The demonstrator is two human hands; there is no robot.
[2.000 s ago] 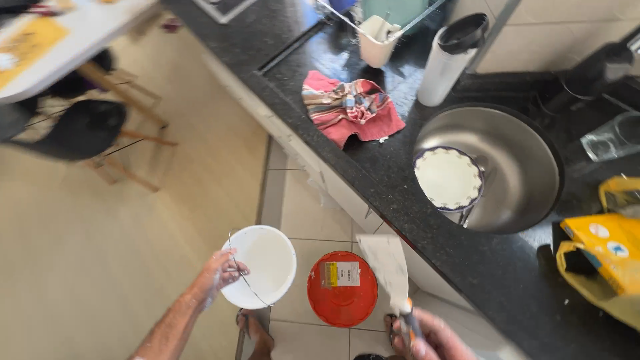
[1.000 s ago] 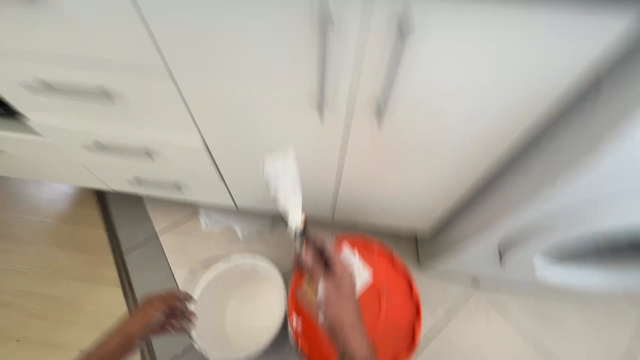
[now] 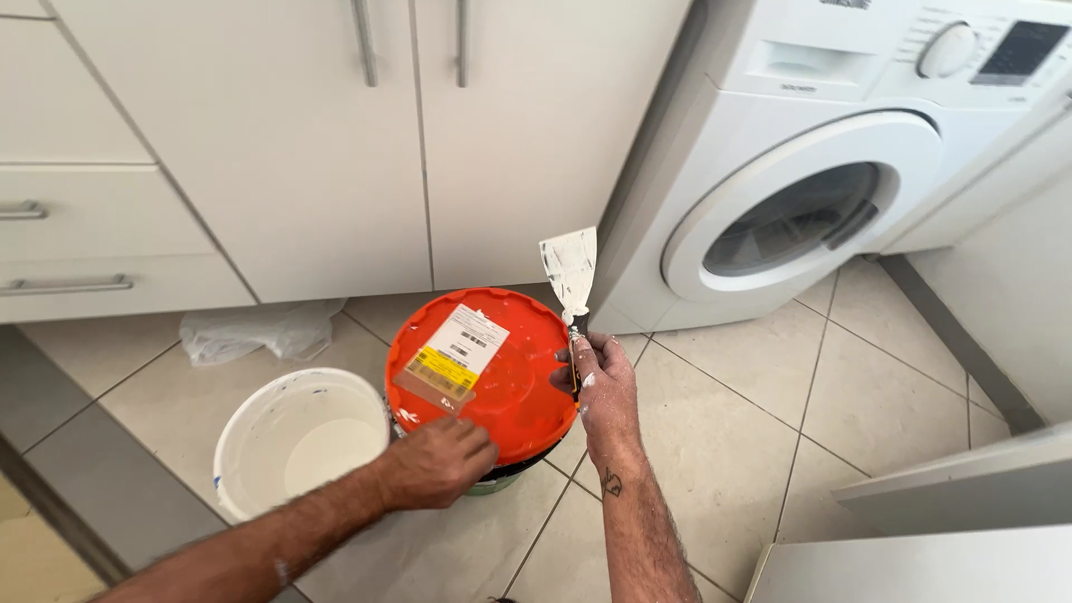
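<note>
My right hand [image 3: 605,377] is closed around the dark handle of a putty knife [image 3: 571,264], its wide blade pointing up and coated in white compound. Below and left of it stands a bucket with a red plastic lid [image 3: 528,360], which carries a printed label and white smears. My left hand [image 3: 440,462] rests at the lid's near edge with curled fingers; whether it grips the rim cannot be seen. A white plastic bucket [image 3: 335,444] sits on the floor directly left of the lidded one, with whitish material at its bottom; my left forearm crosses its near rim.
White cabinets [image 3: 276,151] with bar handles rise behind the buckets. At the right is a front-loading washing machine [image 3: 703,251]. A crumpled clear plastic bag [image 3: 260,331] lies on the floor tiles [image 3: 712,419] by the cabinet base. A white panel [image 3: 921,569] juts in at lower right.
The view has turned from the worktop and sink to the floor and washing machine. My left hand has moved from the white bucket to the red lid. The putty knife has stayed in my right hand.
</note>
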